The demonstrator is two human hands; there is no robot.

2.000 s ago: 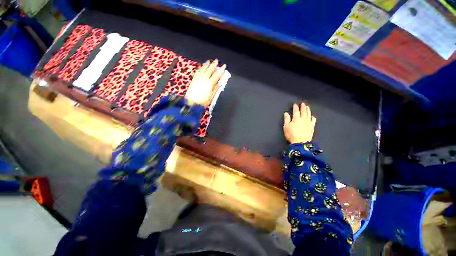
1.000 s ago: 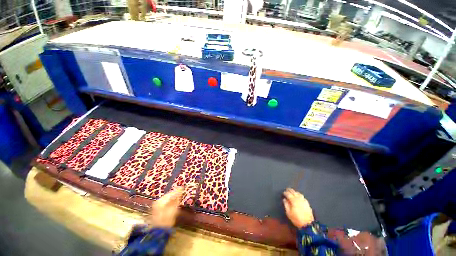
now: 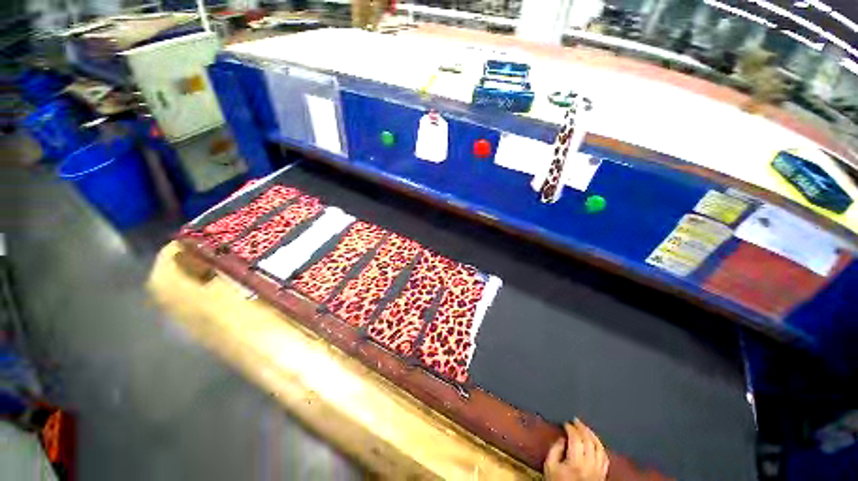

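Note:
Black sheet material [image 3: 602, 348] lies across the press bed. Leopard-print strips [image 3: 400, 305], red-pink with black spots and split by dark bands, lie on its left part. A white strip [image 3: 306, 242] lies between two leopard strips, and a narrow white edge borders the right end. My right hand [image 3: 579, 454] is at the bottom, at the red-brown board edge [image 3: 508, 423], fingers slightly bent, nothing seen in it, its lower part cut off by the frame. My left hand is out of view.
A wooden rail [image 3: 320, 376] runs along the front. The blue press beam [image 3: 452, 183] with red and green buttons stands behind the sheet. Dies [image 3: 505, 89] and a hanging leopard strip [image 3: 562, 155] are on or at its top. A blue bin [image 3: 113, 183] stands at the left.
The view has tilted up, then swung left. Both hands have come off the sheet towards the front; my left hand has left the picture and my right hand is now at the board edge.

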